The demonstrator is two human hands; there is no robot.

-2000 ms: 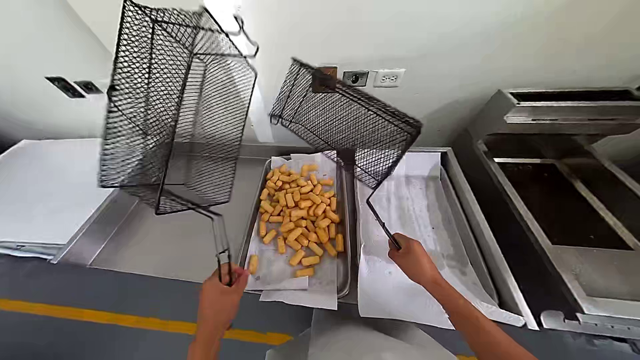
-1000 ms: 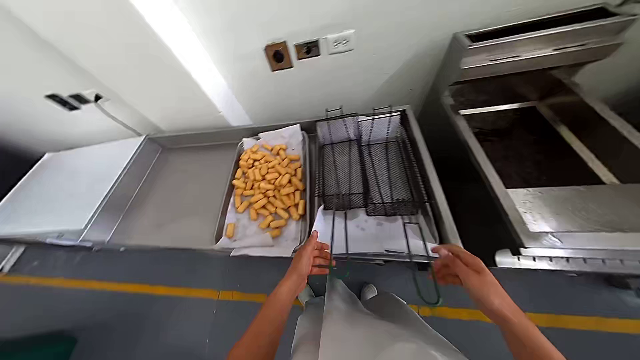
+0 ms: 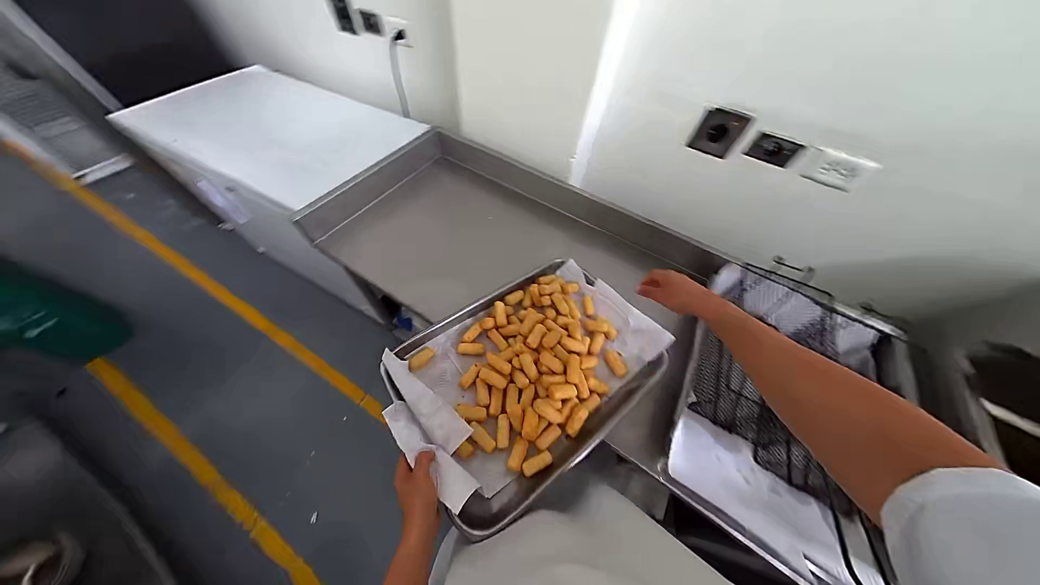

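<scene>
A metal sheet pan (image 3: 601, 435) lined with white paper (image 3: 455, 390) holds many golden fried sticks (image 3: 532, 357). My left hand (image 3: 418, 487) grips the pan's near left edge, where the paper folds over it. Just past the pan's far right corner is my right hand (image 3: 668, 291), off the pan, with its fingers bent; whether they are closed cannot be told. Under and beyond my right forearm, wire fryer baskets (image 3: 731, 390) lie on a second paper-lined tray (image 3: 723, 463).
A raised-edge stainless steel counter (image 3: 471, 236) runs along the wall. A white-topped surface (image 3: 268, 130) adjoins its left end. Wall outlets (image 3: 772, 149) are above the counter, one with a cord (image 3: 398, 77). A green object (image 3: 57, 313) is at the far left.
The baskets, held up at first, then set down on the right tray, are released. The pan of fried sticks has left its place beside that tray and is tilted in my left hand. The view has swung left.
</scene>
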